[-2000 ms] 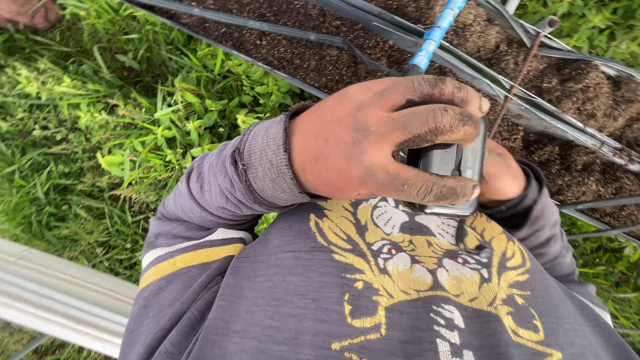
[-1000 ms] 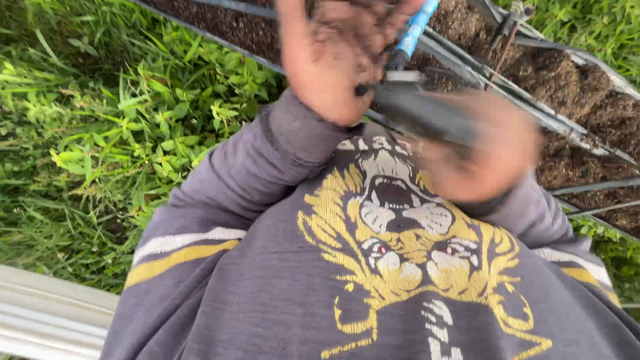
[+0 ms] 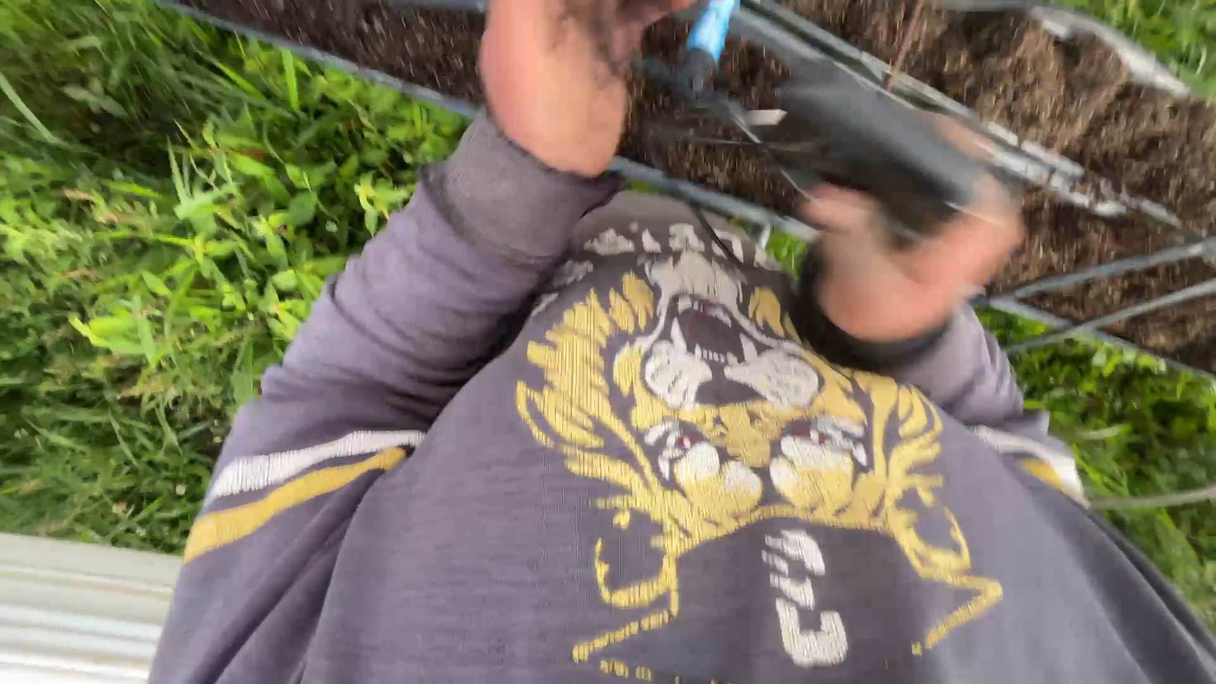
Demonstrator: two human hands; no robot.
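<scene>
My left hand (image 3: pixel 560 81) is raised at the top edge, its fingers partly cut off by the frame and dark with soil. Whether it holds anything cannot be told. A blue-wrapped rod (image 3: pixel 711 33) with a dark lower end stands just right of it. My right hand (image 3: pixel 902 256) is blurred by motion and grips a dark, oblong object (image 3: pixel 864 142), which tilts up to the left. A thin dark cord or wire (image 3: pixel 760 142) runs near the object's left end. The object's exact kind is too blurred to tell.
Brown soil (image 3: pixel 1121 114) lies in a long bed behind my hands, with grey tubes or strips (image 3: pixel 1035 157) along and across it. A thin rusty rod (image 3: pixel 907 43) stands there. Grass and weeds (image 3: pixel 218 209) grow at left. A pale ridged surface (image 3: pixel 81 598) is at lower left.
Two seconds ago my left hand lay over the dark object; it has since come off and moved up and left. My right hand still has the object, now more in sight.
</scene>
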